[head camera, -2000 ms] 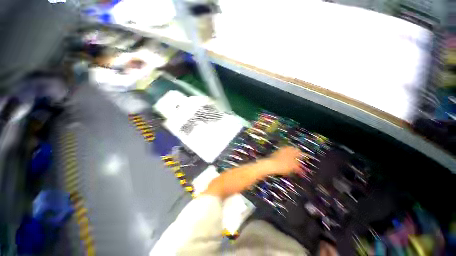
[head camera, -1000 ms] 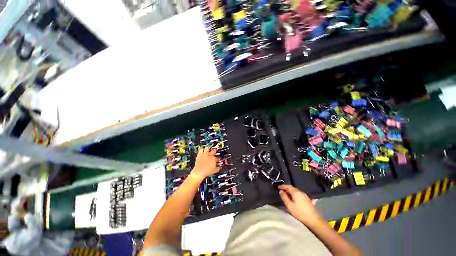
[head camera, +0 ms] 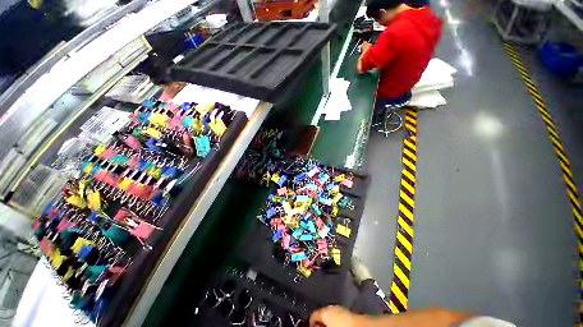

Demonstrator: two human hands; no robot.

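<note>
Unclipped shiny black parts (head camera: 229, 301) lie in the dark tray at the bottom centre. My right hand (head camera: 331, 315) is at the tray's near edge, just right of these parts, cut off by the bottom edge; its fingers are partly hidden, and whether they hold anything cannot be told. A heap of pink, yellow, blue and teal binder clips (head camera: 305, 214) lies in the black tray (head camera: 252, 252) beyond. My left hand is out of the picture.
Clips in rows (head camera: 137, 169) fill a tray on the left shelf. An empty compartment tray (head camera: 256, 54) overhangs the bench at the back. A brown block (head camera: 305, 140) sits behind the clips. A person in red (head camera: 403, 48) works farther along, beside yellow-black floor tape (head camera: 404, 217).
The view has swung right, bringing the empty tray and the person into sight. The clipped rows on the bench and my left hand have left the picture. My right hand stays near the black parts.
</note>
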